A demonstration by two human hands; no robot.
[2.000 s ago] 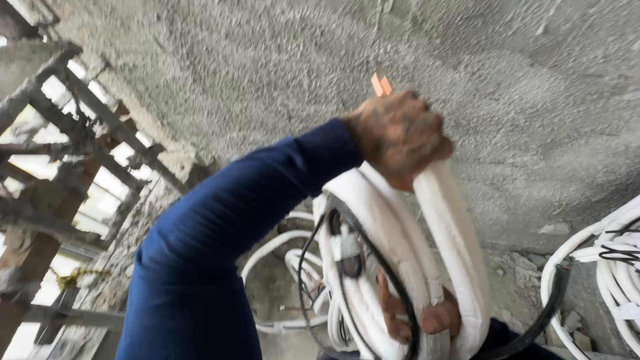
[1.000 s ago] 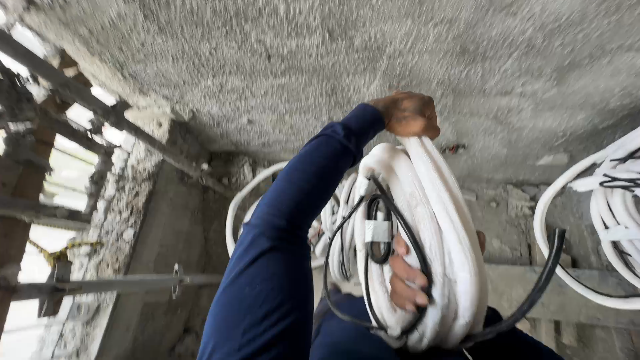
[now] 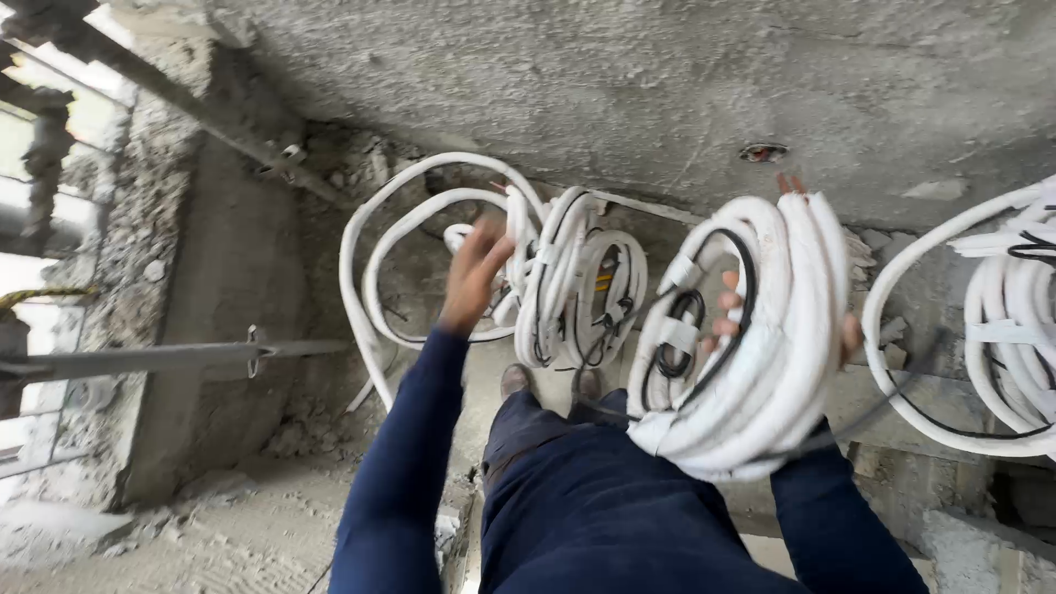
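My right hand (image 3: 726, 309) grips a thick coil of white insulated pipe (image 3: 763, 371), its fingers showing through the coil's middle. A thin black cable (image 3: 680, 326) is bundled inside that coil, with white tape around it, and copper-coloured pipe ends (image 3: 790, 183) stick out at the top. My left hand (image 3: 474, 276) is slightly blurred, fingers spread, beside another coil of white insulated pipe (image 3: 544, 280) on the floor; whether it touches that coil cannot be told. Looser white loops (image 3: 355, 256) lie to the left of it.
A further white coil (image 3: 1011, 330) lies at the right. Behind stands a rough cement wall (image 3: 577, 91) with a small hole (image 3: 763, 152). At left are a concrete pillar (image 3: 239, 272), metal poles (image 3: 165, 358) and an open gap. Rubble (image 3: 895, 330) lies along the wall's foot.
My left hand has let go of the top of the held coil and moved down to the left. The held coil stays in my right hand. The view has shifted, showing more floor.
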